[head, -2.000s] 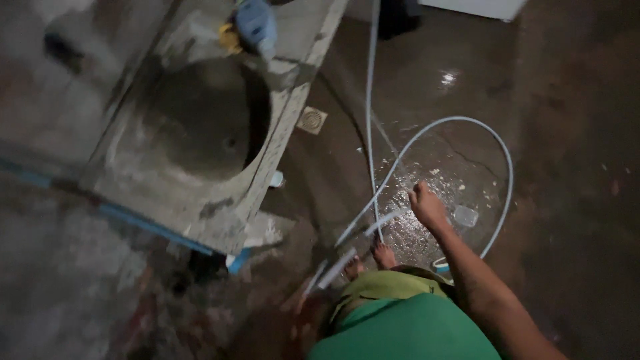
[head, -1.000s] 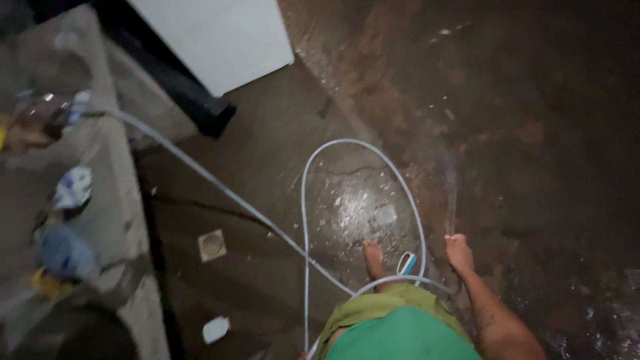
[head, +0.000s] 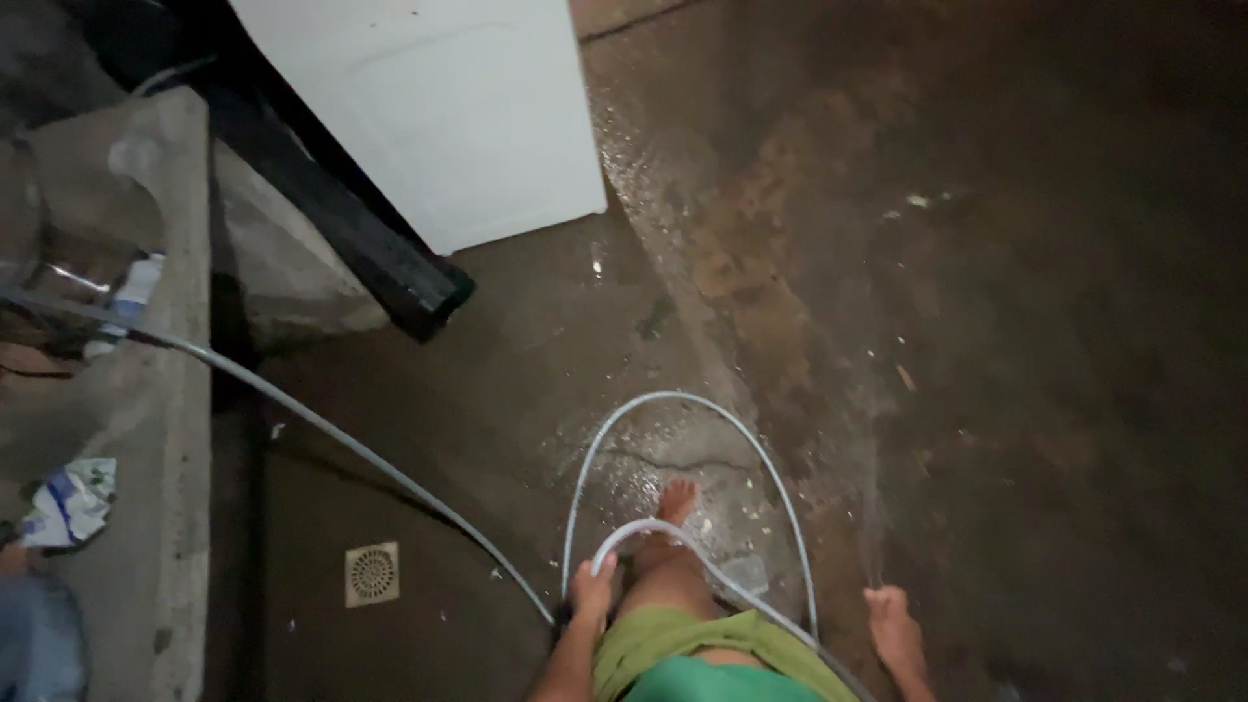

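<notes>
My left hand (head: 591,593), at the bottom centre, is closed around a pale flexible hose (head: 375,456). From there the hose arches over my leg toward the lower right, and another part of it forms a loop near my bare foot (head: 677,501). My right hand (head: 889,616) is at the lower right, its fingers curled, with a thin spray of water rising in view from them over the floor. The hose end in that hand is not clearly visible. At the left, the hose runs up over the edge of a concrete sink counter (head: 185,419).
A white appliance (head: 468,117) stands at the top, beside a dark beam-like piece (head: 331,214). A square floor drain (head: 372,574) lies at the lower left in the wet concrete floor (head: 975,390). A crumpled printed package (head: 73,504) and a bottle (head: 132,297) rest on the counter.
The view has shifted, with more of the white appliance showing. My left hand now shows on the hose. Water sprays from my right hand, as one second ago.
</notes>
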